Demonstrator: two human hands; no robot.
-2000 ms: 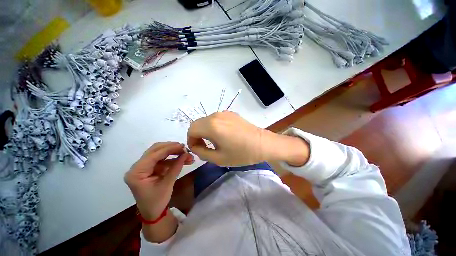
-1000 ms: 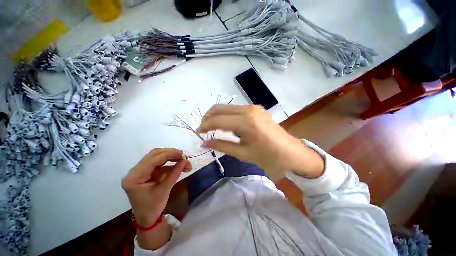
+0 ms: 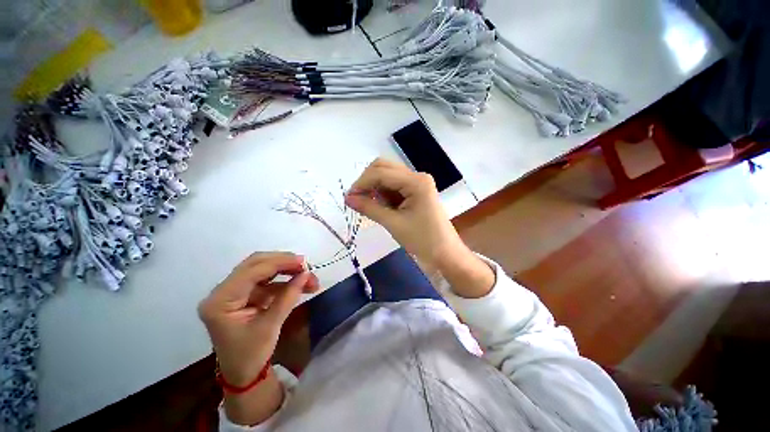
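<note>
A pigtail cable (image 3: 363, 277) stands at the table edge above my lap, its thin core wires (image 3: 328, 226) fanned out over the table. My left hand (image 3: 257, 299), with a red band at the wrist, pinches a small white bit at the end of one wire that leads to the cable. My right hand (image 3: 403, 202) is raised above the fan, thumb and index finger closed at the tip of a thin wire; whether a housing is there is too small to tell. Nothing grips the cable jacket itself.
A smartphone (image 3: 426, 155) lies beyond my right hand. Bundled pigtail cables (image 3: 371, 79) lie behind it. Heaped pigtail cables (image 3: 110, 186) cover the table's left. A green-and-white card (image 3: 221, 108) lies near the wire ends. A red stool (image 3: 646, 169) stands at the right.
My right hand has moved from low over the cable up to the wire tips, uncovering the fanned wires and jacket. My left hand keeps its pinch. The view has shifted slightly.
</note>
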